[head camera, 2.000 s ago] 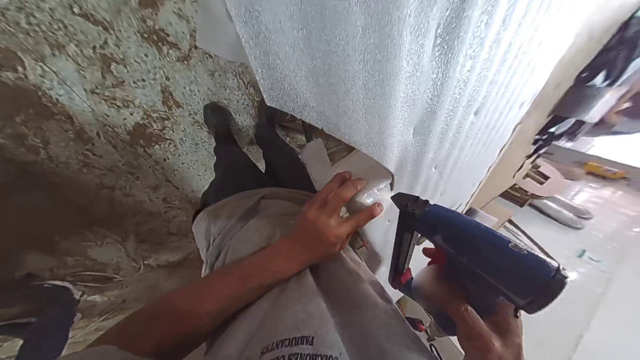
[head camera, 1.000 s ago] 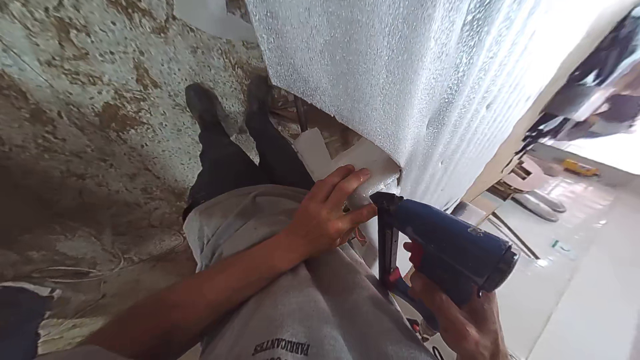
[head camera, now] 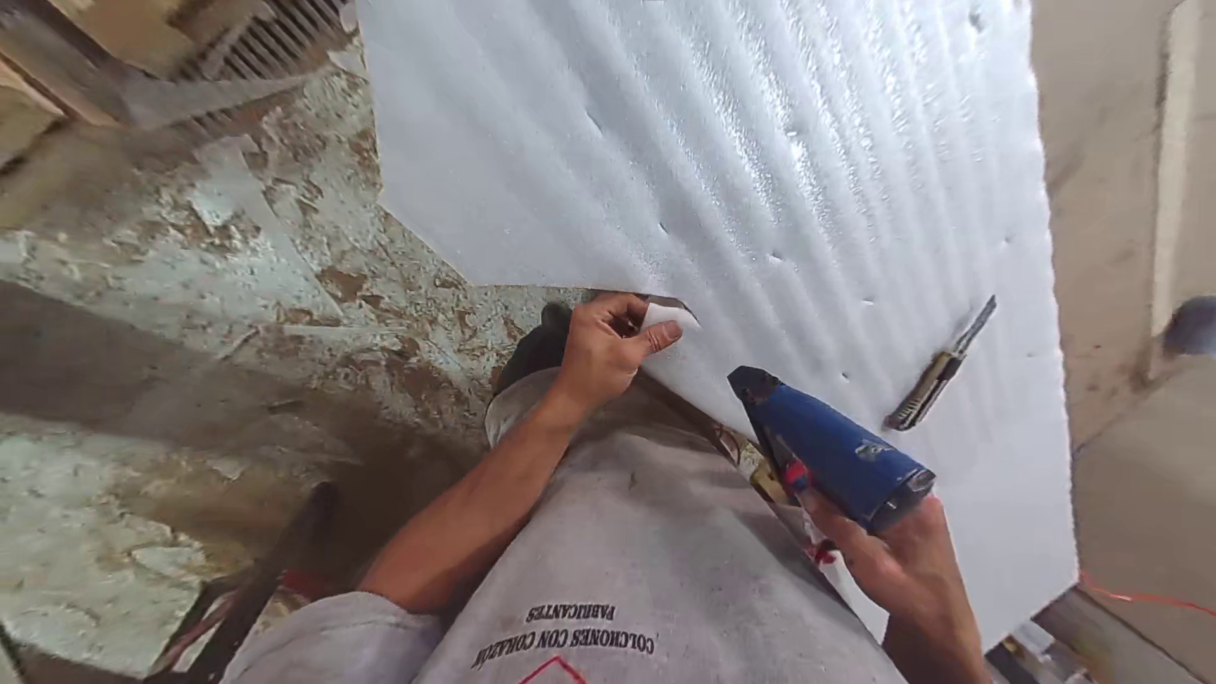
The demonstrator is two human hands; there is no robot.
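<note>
A sheet of white ribbed foam (head camera: 722,171) covers the surface before me. My left hand (head camera: 608,347) pinches the foam's near edge between thumb and fingers, where a small flap is lifted. To its right, my right hand (head camera: 893,551) grips a blue pneumatic staple gun (head camera: 836,446), its nose over the foam and apart from my left hand. A utility knife (head camera: 940,366) with its blade out lies on the foam, right of the staple gun.
Worn, stained floor (head camera: 313,247) spreads at the left, with wooden pieces (head camera: 142,38) at the top left. A thin red cord (head camera: 1140,598) runs at the lower right. Brown board or floor lies beyond the foam's right edge.
The view has shifted a lot, and the knife on the foam now shows. The staple gun's nose, close to my left hand a second ago, is now farther from it.
</note>
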